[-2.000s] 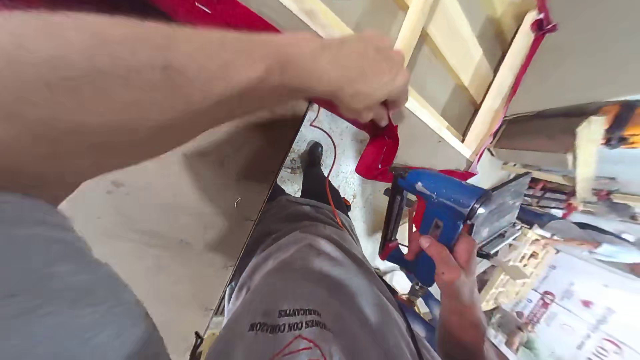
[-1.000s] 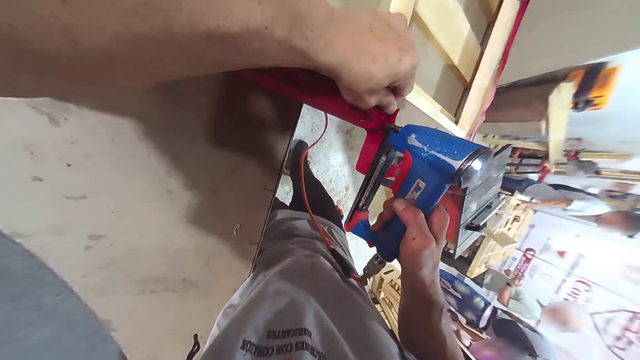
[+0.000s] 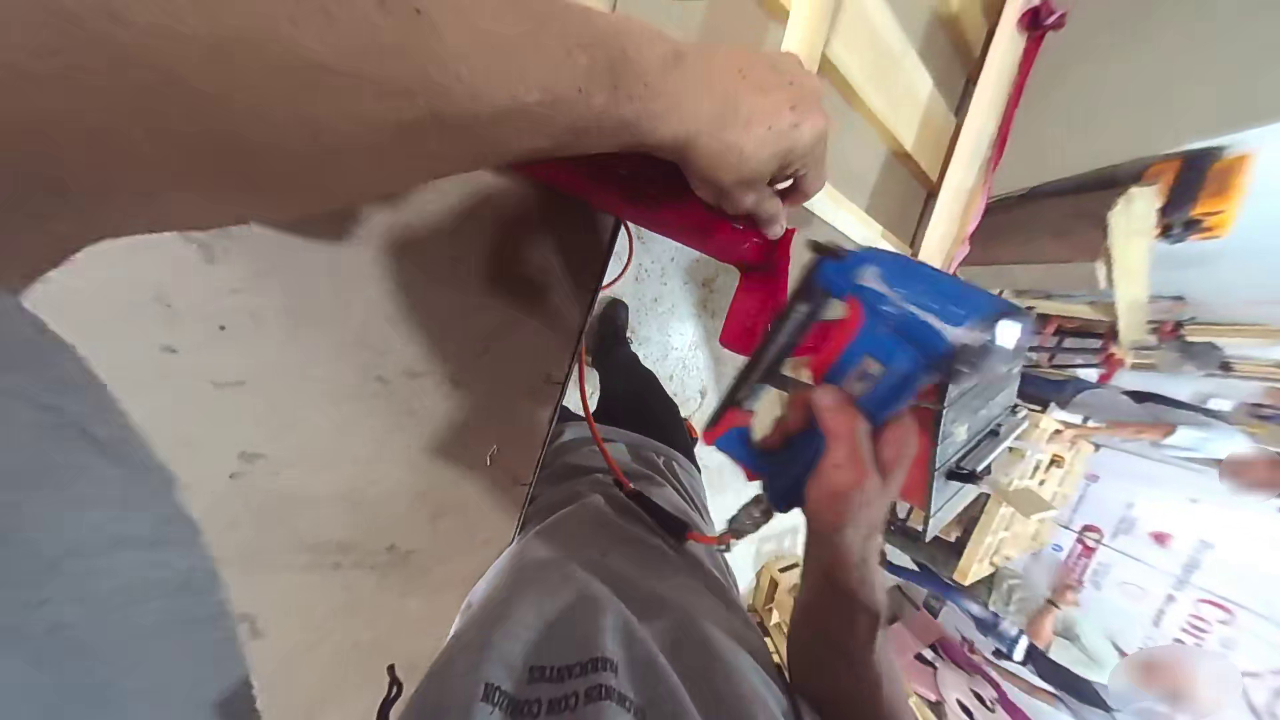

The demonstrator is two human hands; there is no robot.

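My left hand (image 3: 755,140) reaches in from the upper left, its fingers closed on the edge of red fabric (image 3: 690,215) along a pale wooden frame (image 3: 855,220). A loose flap of that fabric hangs below the fingertips. In my right hand (image 3: 855,460) is a blue and red pneumatic stapler (image 3: 890,330), gripped by its handle. Its nose is just to the right of and below my left fingertips, near the fabric; contact cannot be told. An orange air hose (image 3: 597,430) runs to a fitting under the handle.
A broad pale panel (image 3: 330,400) with a dark edge lies at left. My apron (image 3: 590,610) and shoe (image 3: 612,320) are below the frame. At right are wooden pallets (image 3: 1030,490), an orange and black tool (image 3: 1200,195), and other people, one with an outstretched arm (image 3: 1120,432).
The stapler in my right hand rose toward my left hand after the earliest frame and is now slightly farther right than a second ago. My left hand stays at the fabric.
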